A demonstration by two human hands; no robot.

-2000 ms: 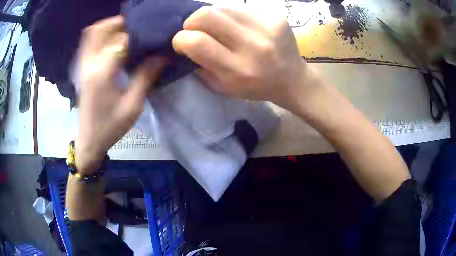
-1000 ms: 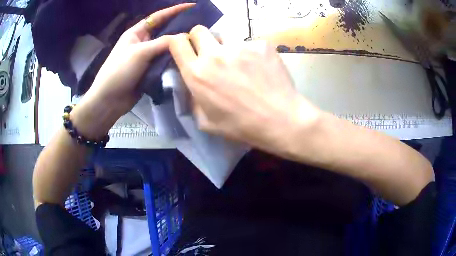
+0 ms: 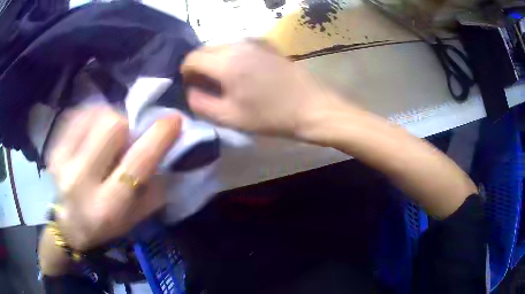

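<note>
The dark navy garment (image 3: 132, 34) lies bunched at the upper left of the table. Pale grey-white cloth (image 3: 193, 189) with a dark patch hangs at its near side, over the table's front edge. My left hand (image 3: 109, 166), blurred, lies on the pale cloth and grips it between thumb and fingers. My right hand (image 3: 247, 89), also blurred, has its fingers curled at the right edge of the navy and pale cloth. Its fingertips are partly hidden, so I cannot tell whether it pinches the cloth.
Black-handled scissors (image 3: 457, 69) lie at the right of the table (image 3: 368, 86). A dark strip (image 3: 486, 69) hangs over the edge beside them. Blue baskets (image 3: 498, 201) stand below at the right and lower left. A ruler runs along the front edge.
The view has shifted, so the scissors and table appear further left and tilted. My left hand has moved down and left onto the cloth. The garment is spread wider, with more pale cloth showing.
</note>
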